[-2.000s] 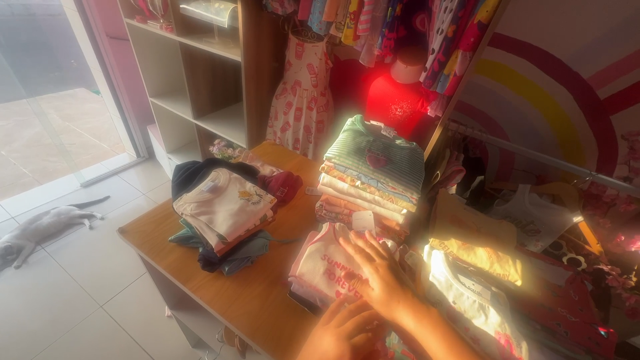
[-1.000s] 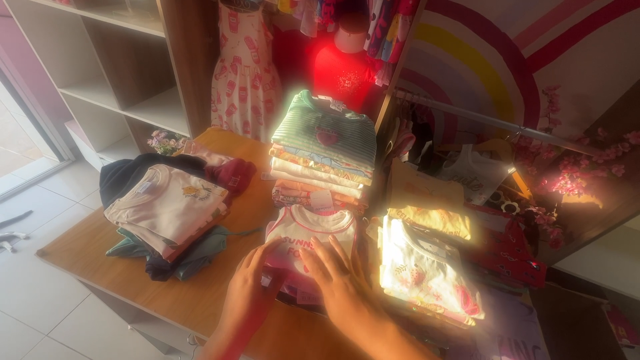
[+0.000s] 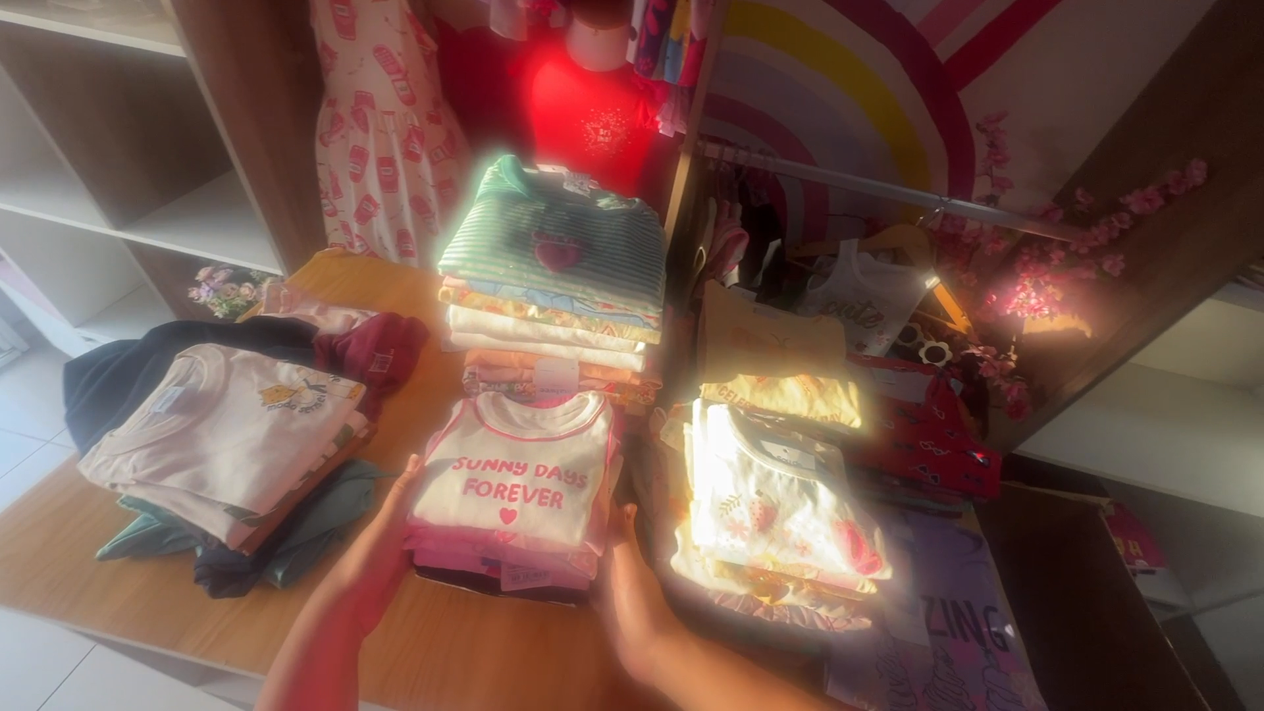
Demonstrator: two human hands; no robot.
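Note:
A white tank top with pink trim and pink lettering lies folded on top of a small pile of pink and dark garments, on the wooden table. My left hand rests against the pile's left side, and my right hand against its right side, so the pile sits between both palms. Just behind it rises a tall stack of folded clothes topped by a green striped shirt. To the right is a sunlit stack with a white strawberry-print top.
At left, a looser pile carries a cream T-shirt. Shelving stands behind it. A patterned dress and a red shirt on a mannequin are at the back. Red folded garments and a hanging rail are at right.
My hands have moved from on top of the tank top to the two sides of its pile. The view has shifted right and closer.

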